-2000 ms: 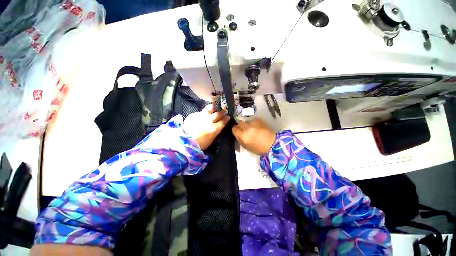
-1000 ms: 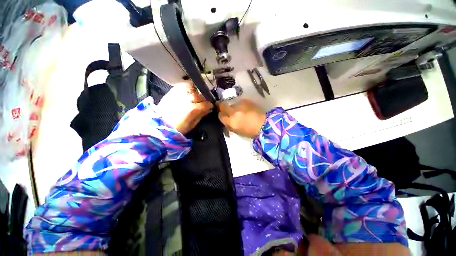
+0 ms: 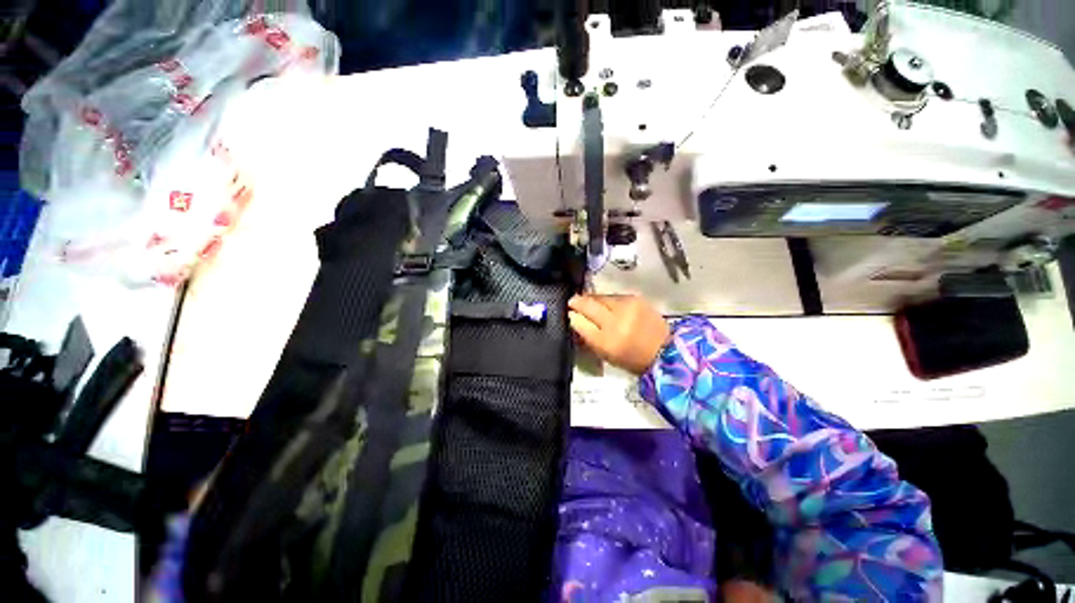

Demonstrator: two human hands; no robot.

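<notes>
The black mesh back panel lies on the white sewing machine table and runs down over the near edge, its right edge at the needle area. A camouflage shoulder strap with a black buckle lies along its left part. A small white and purple piece sits on a short black band on the mesh. My right hand holds the panel's right edge with its fingertips, just in front of the presser foot. My left hand is not visible; only a blurred bit of sleeve shows at the lower left.
Metal thread snips lie right of the needle. The machine head and its lit display stand behind. A dark phone-like rectangle lies at the right. A plastic bag is at the upper left, dark strap pieces at the far left.
My left hand has left the needle area and dropped toward the lower left, uncovering the strap and panel. My right hand stays at the panel's edge. The camera view has shifted.
</notes>
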